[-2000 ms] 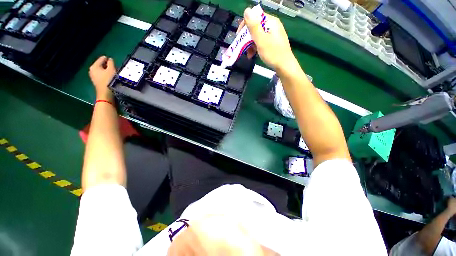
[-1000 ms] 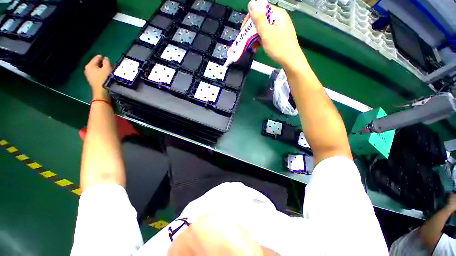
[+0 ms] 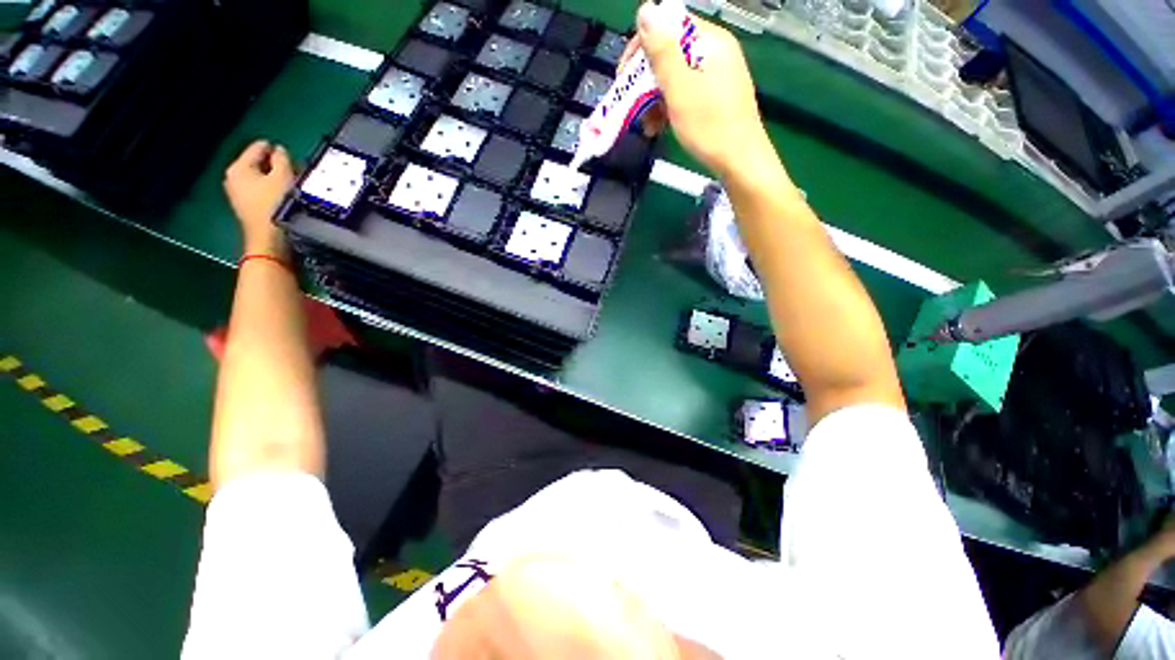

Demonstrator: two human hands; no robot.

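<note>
My right hand (image 3: 696,90) is shut on a white glue tube (image 3: 628,106) with purple-red print. Its nozzle points down at a white dotted module (image 3: 559,184) near the right side of the black parts tray (image 3: 438,252). Rows of modules, each a white-silver square beside a black square, fill the tray, which lies on a thick black tray stack (image 3: 438,313). My left hand (image 3: 260,181) rests by the tray's left corner with curled fingers; whether it holds anything cannot be told.
Loose modules (image 3: 765,422) lie right of the stack, near a crumpled clear bag (image 3: 729,248). A grey screwdriver (image 3: 1063,300) hangs by a green box (image 3: 966,346). Another black tray (image 3: 65,110) stands left. A person's arm (image 3: 1134,567) shows lower right.
The view has shifted slightly. The tube nozzle stays close to the same module, with only small movement of my right hand. My left hand keeps its place beside the tray.
</note>
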